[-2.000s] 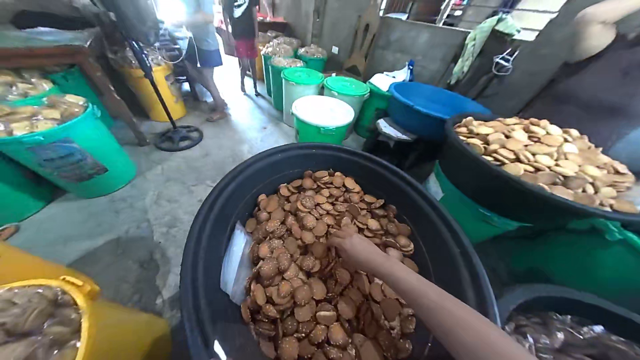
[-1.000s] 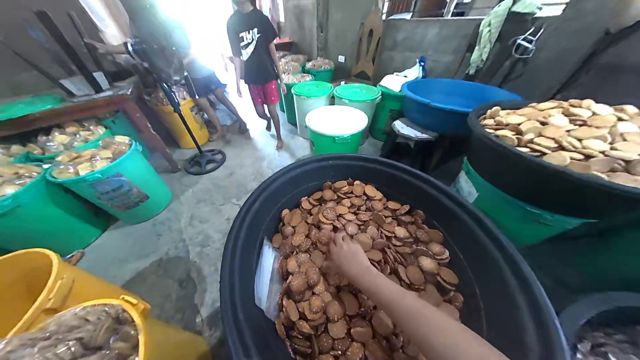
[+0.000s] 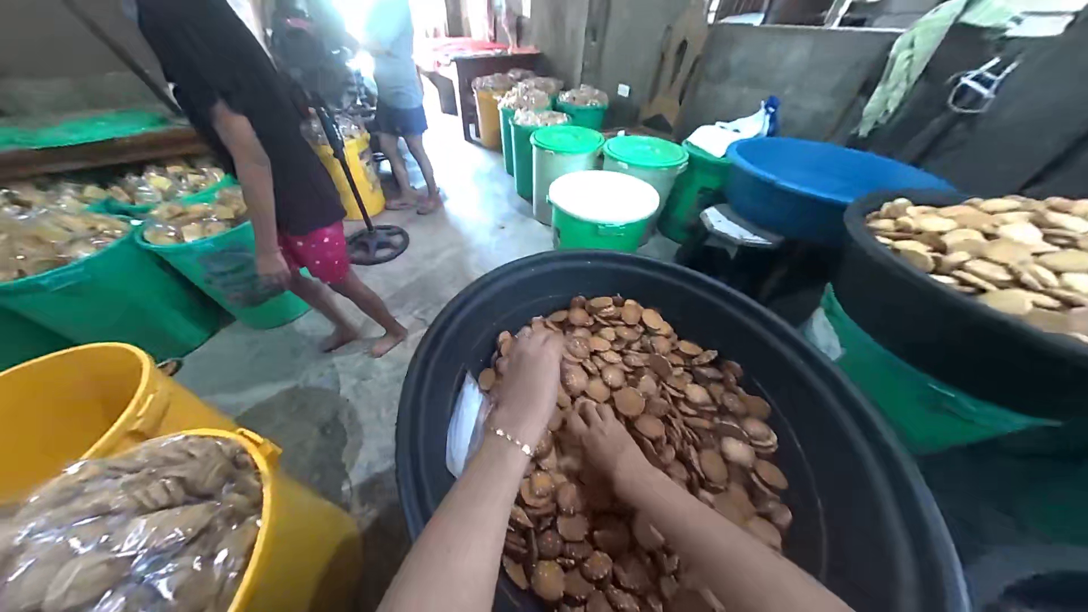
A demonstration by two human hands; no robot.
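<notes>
A wide black plastic tub stands before me, holding a heap of round brown cookies. My left hand, with a bracelet at the wrist, rests palm down on the cookies near the tub's left side. Lower and just to its right, my right hand reaches into the heap with bent fingers. Both hands touch cookies, but their fingertips are partly hidden, so whether they grip any does not show. Clear plastic bags lie against the tub's inner left wall.
Yellow buckets, one with bagged goods, stand at left near green tubs of packaged goods. A person walks at left; another stands behind. Lidded buckets, a blue basin and a black tub of paler cookies lie beyond and right.
My left hand has come into view onto the cookies beside my right hand. The person in the black shirt has moved nearer on the left side. The view has shifted somewhat.
</notes>
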